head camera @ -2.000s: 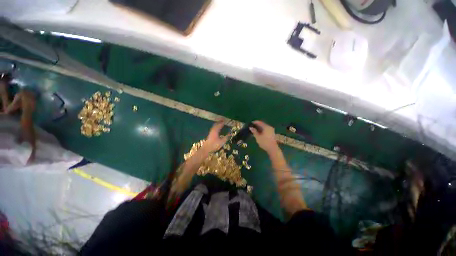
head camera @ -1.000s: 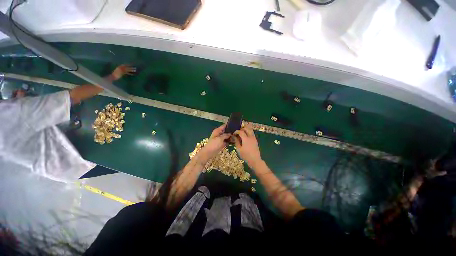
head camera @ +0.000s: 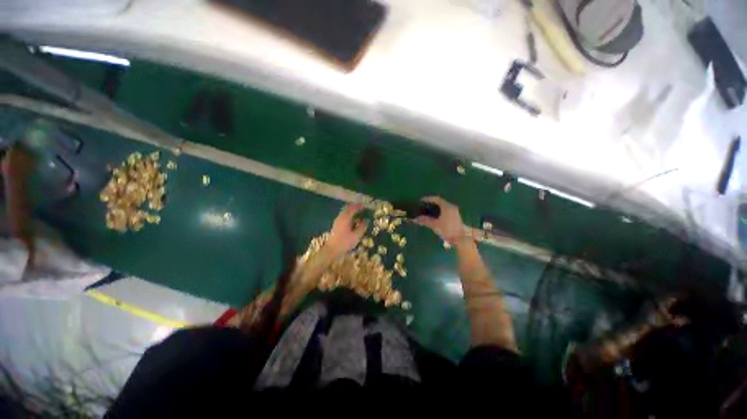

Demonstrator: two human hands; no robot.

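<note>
My right hand [head camera: 444, 221] holds a small black housing [head camera: 426, 209] at the pale divider strip on the green belt. My left hand [head camera: 349, 227] is apart from it, at the upper left edge of a loose heap of gold metal pieces [head camera: 360, 274]. Its fingers are bent, and blur hides whether they hold a piece. Loose gold pieces lie between the two hands.
A pale divider strip [head camera: 262, 169] runs along the green belt. A second gold heap [head camera: 133, 192] lies left, by a neighbour's arm [head camera: 22, 200]. A smartphone [head camera: 315, 26] and black bracket [head camera: 521, 87] lie on the white shelf [head camera: 442, 82]. Another person's arm is at lower right.
My hands have moved apart; the housing, between both hands before, is now at my right hand. The neighbour's arm has drawn back from the far belt. The view has shifted and tilted.
</note>
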